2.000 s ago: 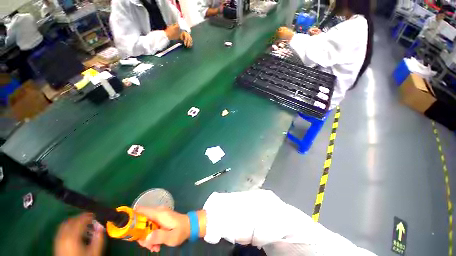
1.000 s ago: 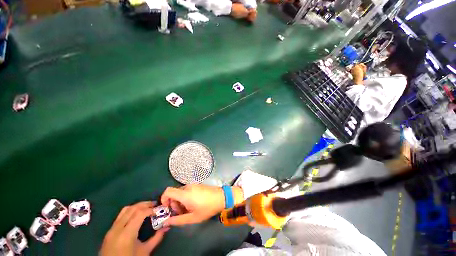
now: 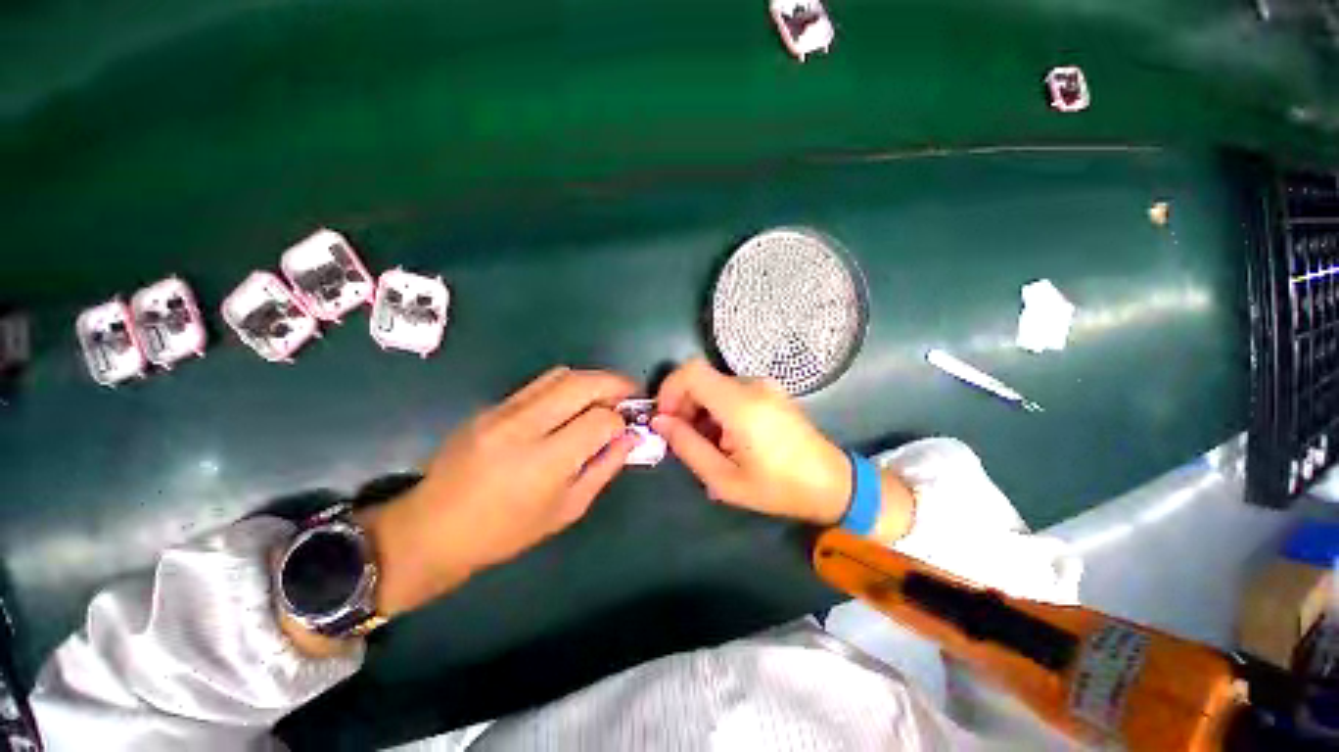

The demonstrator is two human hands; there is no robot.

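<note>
A small pink-rimmed device housing [image 3: 643, 445] is held between both hands at the middle of the view. My left hand [image 3: 521, 456] grips its left side with thumb and fingers. My right hand [image 3: 749, 441] pinches it at the upper right; the fingers partly hide the housing. The orange electric screwdriver [image 3: 1028, 639] is at the lower right, beside my right forearm, not in the fingers. Its tip is not clearly seen. The round perforated screw dish [image 3: 790, 312] lies just beyond my right hand. No single screw can be made out.
Several pink-rimmed housings [image 3: 408, 312] lie in a row at the left. Two more housings [image 3: 1068, 90] lie at the far side. Slim tweezers [image 3: 982, 379], a white scrap [image 3: 1046, 316] and a tan scrap [image 3: 1159, 213] lie right of the dish. A black tray [image 3: 1295, 338] stands at the right edge.
The view has tilted down and turned towards the bench. Both hands now hold the housing together; the orange screwdriver, in my right hand two seconds ago, hangs over the forearm side.
</note>
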